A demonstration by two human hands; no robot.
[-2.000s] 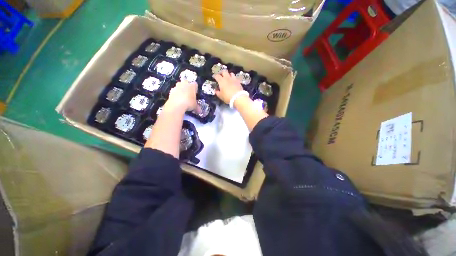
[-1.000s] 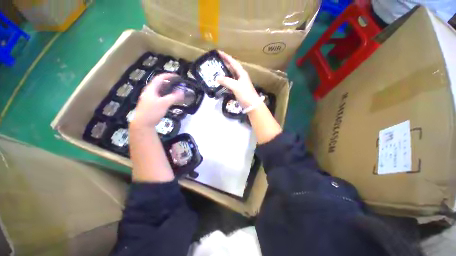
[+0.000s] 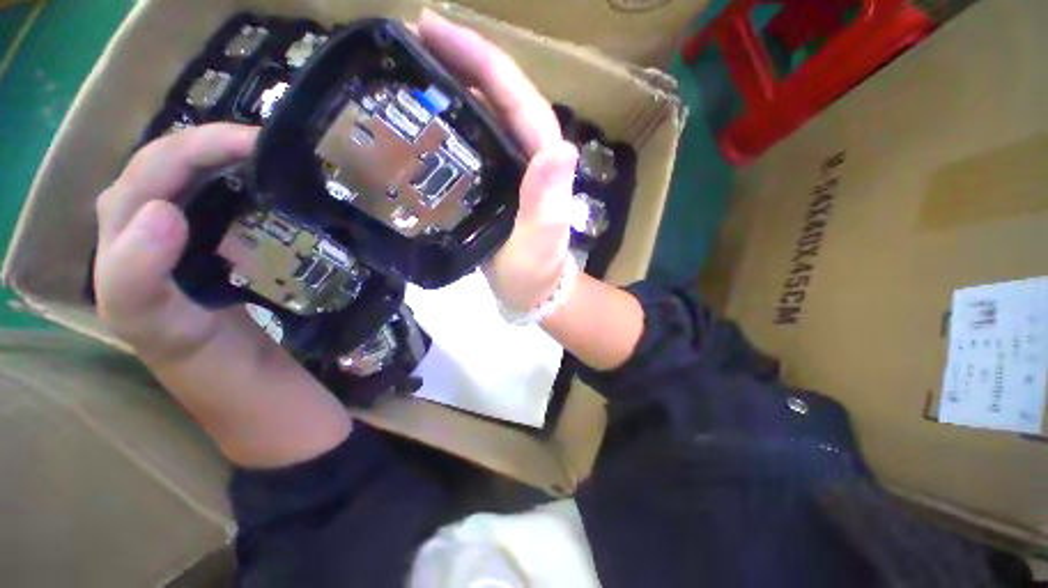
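Observation:
My left hand [image 3: 155,247] grips a black electronic unit with a coppery-silver metal inside [image 3: 287,262]. My right hand [image 3: 534,195] grips another such unit [image 3: 397,161], raised close to my face, its open inside facing me. It shows a small blue piece and silver connectors, and it overlaps the left unit. Both are above the open packing carton [image 3: 52,213]. More units [image 3: 213,86] lie in it at the back left, at the right side and below my left hand's unit. A white sheet [image 3: 488,356] shows beneath. The held units hide the carton's middle.
A large brown carton [image 3: 839,230] with a white label stands at the right. A red stool [image 3: 793,69] is behind it on the green floor. Another carton [image 3: 621,23] is at the top edge. A brown carton flap [image 3: 103,448] is at the lower left.
Both hands went from among the units in the carton to lifting one unit each. The two units are now raised much nearer the camera, side by side. More of the white sheet was uncovered.

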